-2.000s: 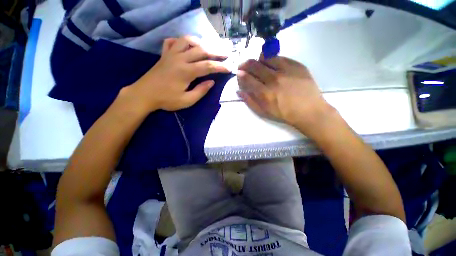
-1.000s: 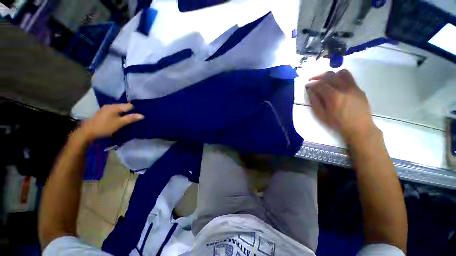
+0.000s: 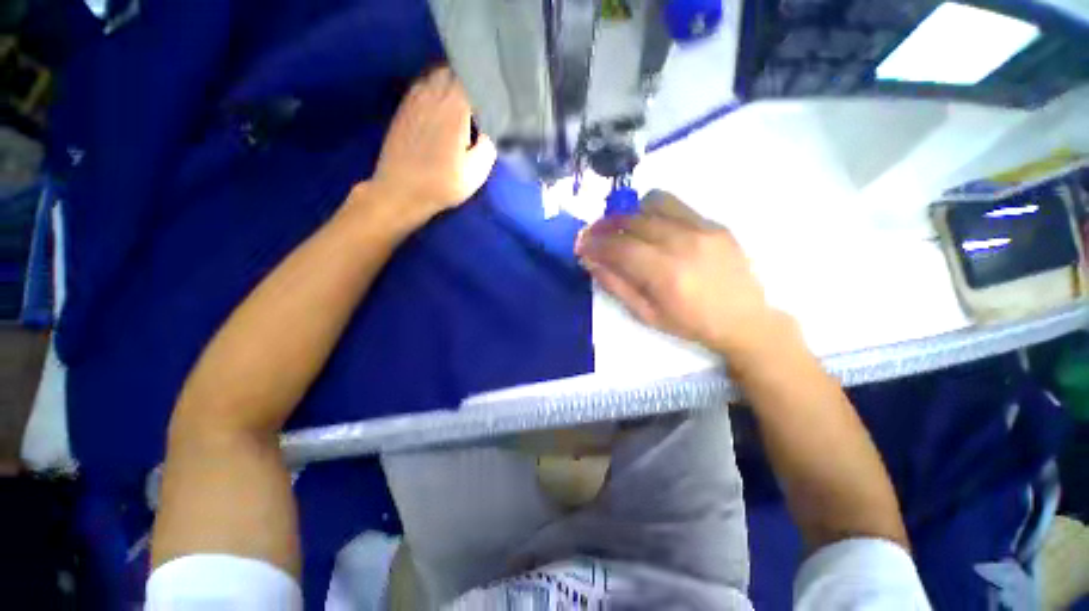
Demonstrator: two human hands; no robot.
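A wide navy panel (image 3: pixel 478 298) lies on the white table left of and under the needle area, its straight right edge below my right hand. My left hand (image 3: pixel 432 143) rests on the cloth left of the machine head, partly hidden by it. My right hand (image 3: pixel 669 265) is at the cloth's edge just right of the presser foot (image 3: pixel 559 191), fingers together; whether it pinches the cloth is not clear. The blue knob (image 3: pixel 621 201) sits right above its fingers. Bright glare hides the needle point.
The sewing machine head (image 3: pixel 508 72) stands at top centre, with a control panel (image 3: pixel 872 60) at upper right. A phone (image 3: pixel 1015 239) lies at right. The ruler-marked edge (image 3: pixel 537 408) crosses in front of my lap. Dark cloth hangs at lower right.
The navy panel now covers the left of the table, and the pale parts there are out of sight. My left hand has moved in beside the machine head; my right hand is at the cloth's edge.
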